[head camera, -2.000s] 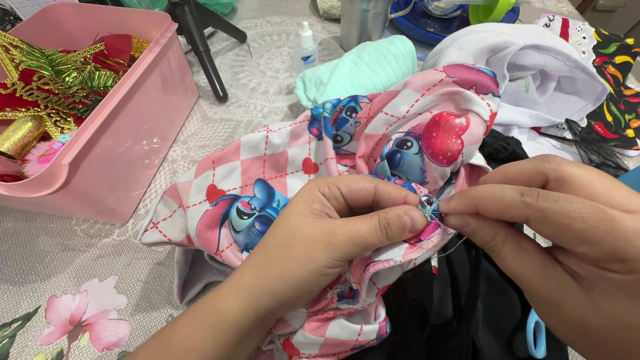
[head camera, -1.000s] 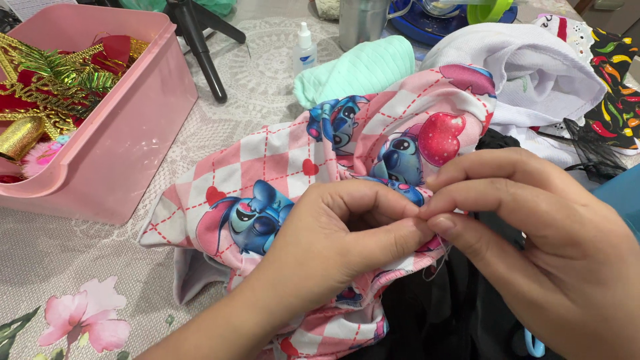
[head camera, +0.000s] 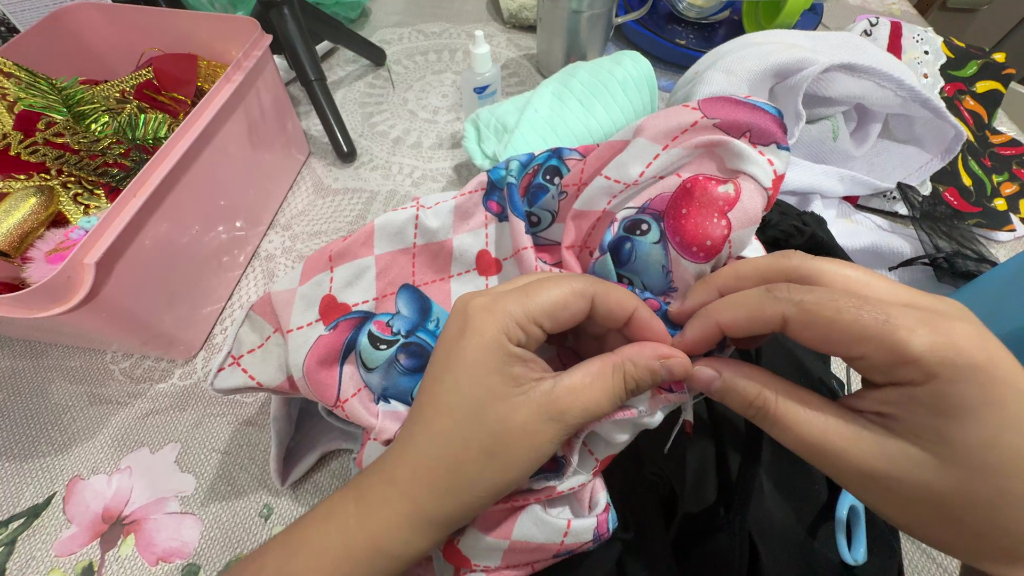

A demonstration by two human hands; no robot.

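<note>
A pink and white checked fabric piece printed with blue cartoon characters and red hearts lies bunched across the middle. My left hand pinches its edge between thumb and fingers. Close against it, thumb tip beside thumb tip, my right hand has its fingertips together at the same spot; what lies between them is hidden. A loose pale thread hangs just below the fingertips. Black fabric lies beneath the hands, with a light blue handle loop on it at the lower right.
A pink plastic bin of gold and red decorations stands at left, near a black tripod leg. Behind the fabric are a small dropper bottle, a mint cloth, a metal cup, white cloth and chili-print fabric.
My right hand's fingers have closed in over the spot where my left hand pinches the fabric. Two seconds ago, thread at the fingertips was in plain view; now the fingers mostly cover that spot.
</note>
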